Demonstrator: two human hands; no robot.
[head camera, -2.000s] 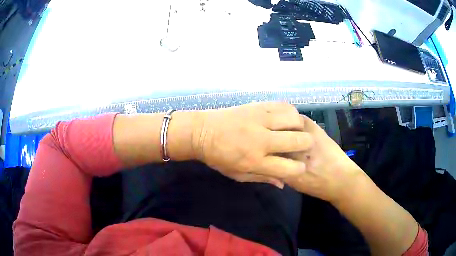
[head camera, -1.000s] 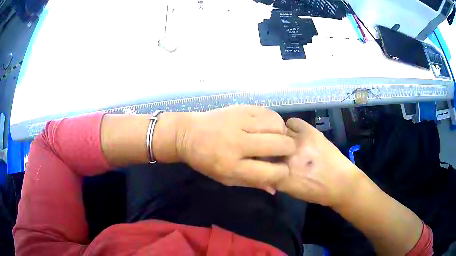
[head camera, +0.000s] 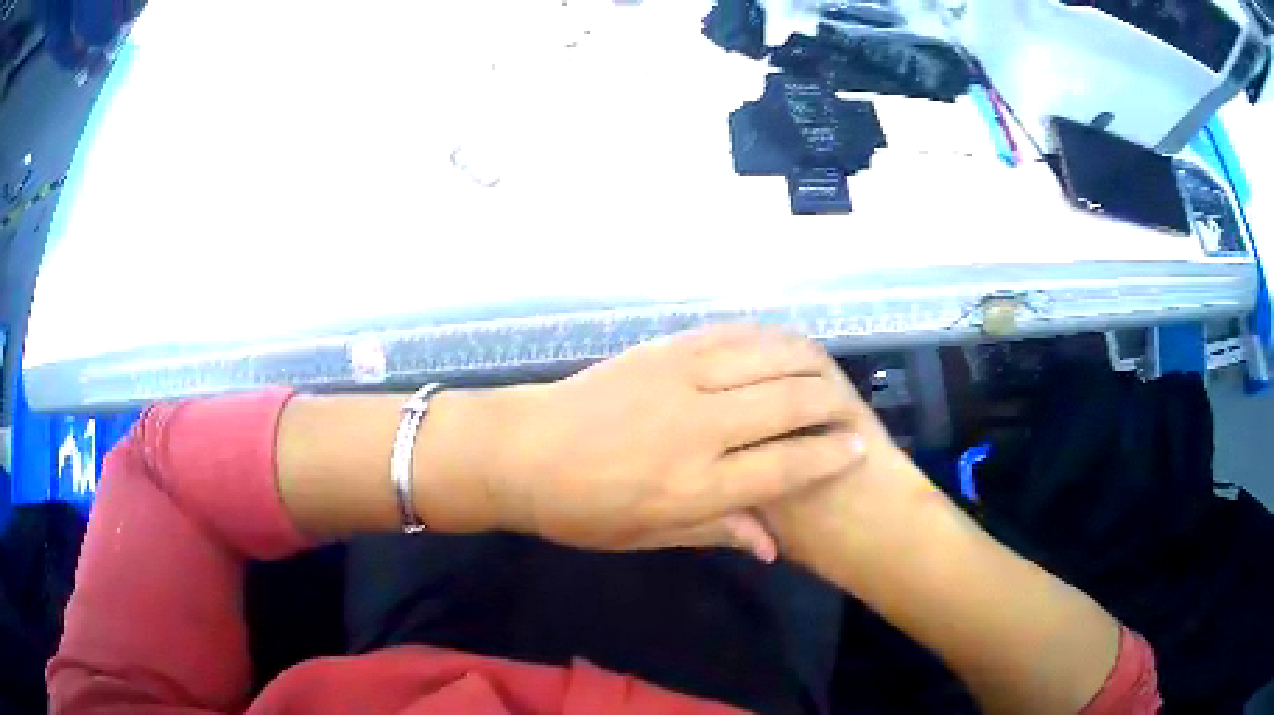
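Note:
My left hand (head camera: 664, 440), with a silver bracelet at the wrist, lies across my right hand in front of the table edge. Its fingers are slightly apart over the right hand and wrist, and no object shows in it. My right hand (head camera: 824, 524) comes in from the lower right. Its fingers are hidden under the left hand, so whether it holds anything cannot be seen. Black printed labels (head camera: 810, 140) lie in a cross-like shape on the white table (head camera: 308, 196), beyond the hands.
More black labels (head camera: 880, 63) lie behind the cross-shaped stack. A blue-red stick (head camera: 1003, 129) and a dark phone (head camera: 1118, 175) are at the right. A measuring tape (head camera: 559, 342) runs along the front edge. Black cloth (head camera: 1118, 489) hangs at the right.
My left fingers have slid further across my right hand towards the wrist, covering the dark spot seen there before. The table and labels sit lower in the picture.

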